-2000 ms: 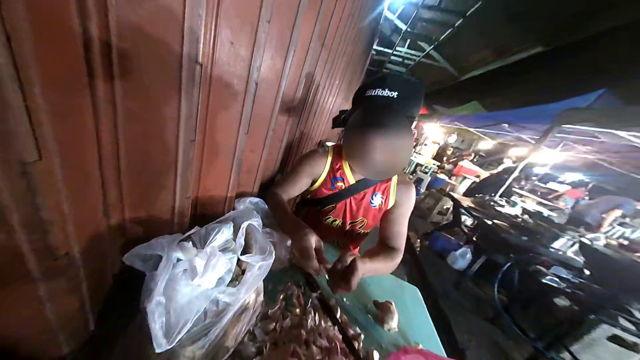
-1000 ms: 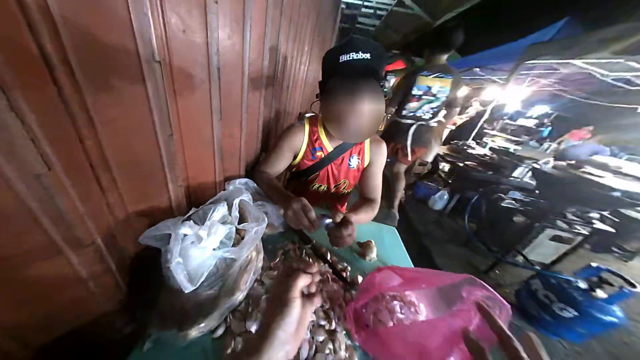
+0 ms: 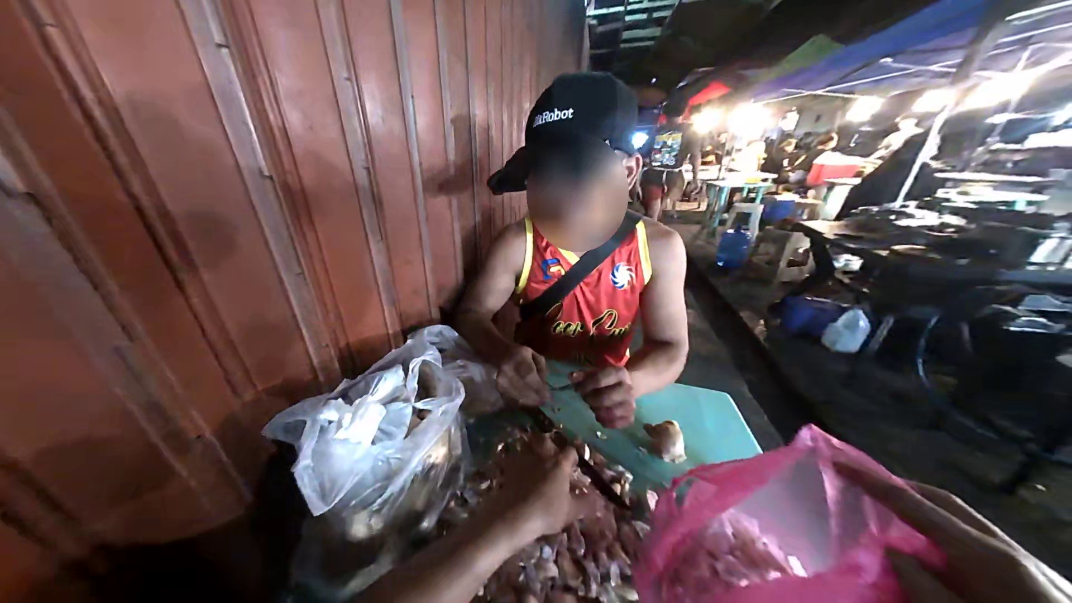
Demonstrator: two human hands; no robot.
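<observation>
My left hand (image 3: 540,481) reaches over a heap of small pinkish-brown pieces (image 3: 578,557) on the table, its fingers bent down among them; whether they grip a piece cannot be told. A long dark strip (image 3: 599,477) lies across the heap beside that hand. At the lower right, my right hand (image 3: 938,519) holds a pink plastic bag (image 3: 812,477) by its side, with the mouth spread. Pale pink pieces (image 3: 737,553) lie inside the bag.
A filled clear plastic bag (image 3: 377,444) stands left of the heap, by a red-brown corrugated metal wall (image 3: 251,209). Across the green table (image 3: 703,419) a person (image 3: 586,293) works with both hands near a lone pale piece (image 3: 666,440). Stalls and tables stand beyond at right.
Both my hands and the pink bag have come into fuller view since two seconds ago. Someone standing behind the seated person one second ago is no longer there. The view has shifted.
</observation>
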